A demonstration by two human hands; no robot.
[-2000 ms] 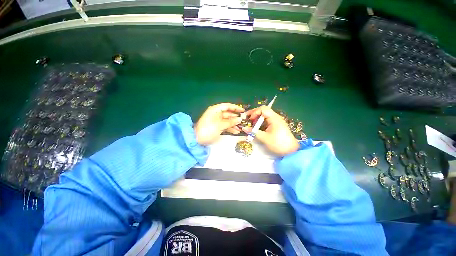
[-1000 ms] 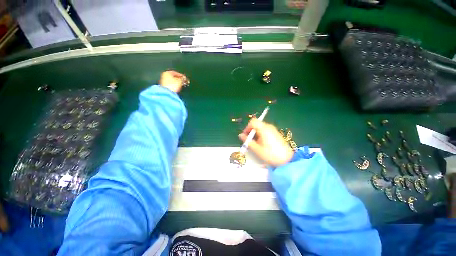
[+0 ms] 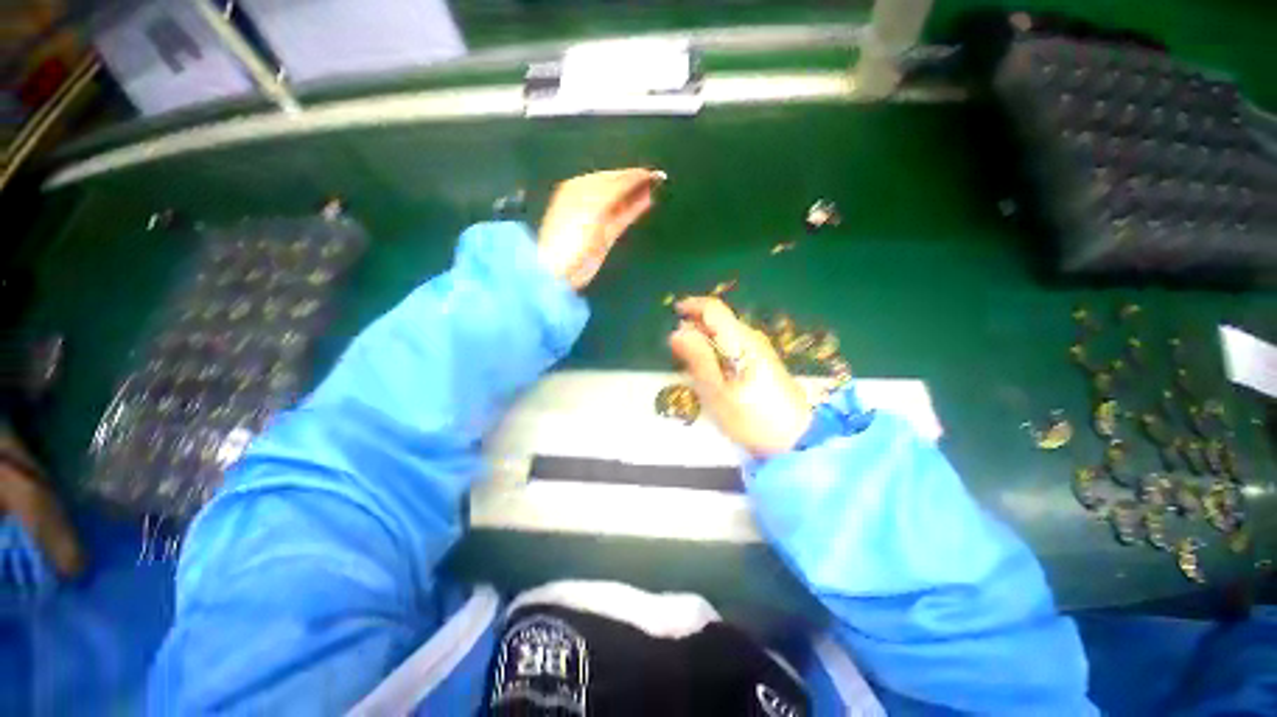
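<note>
My left hand (image 3: 595, 224) is beyond the pad, its fingertips closed on a small round module (image 3: 658, 178), of which only a pale speck shows. My right hand (image 3: 735, 371) is over the pad's far edge, fingers curled and blurred; the tweezers cannot be made out in it. A gold round part (image 3: 678, 404) lies on the white pad (image 3: 616, 511), left of my right hand. Curved gold-and-dark circuits (image 3: 805, 343) lie in a loose pile beyond and right of my right hand.
One module (image 3: 822, 214) sits on the bench beyond the pile; a dark one (image 3: 511, 203) is left of my left hand. A clear blister tray (image 3: 224, 350) is at left, dark stacked trays (image 3: 1141, 168) at far right. More crescents (image 3: 1148, 455) are scattered at right. A person's arm (image 3: 35, 504) shows at the left edge.
My left hand has moved right from the far-left bench, where a dark module now lies. The gold-topped module beyond the pad is gone from its place. The tweezers no longer show. The view has shifted.
</note>
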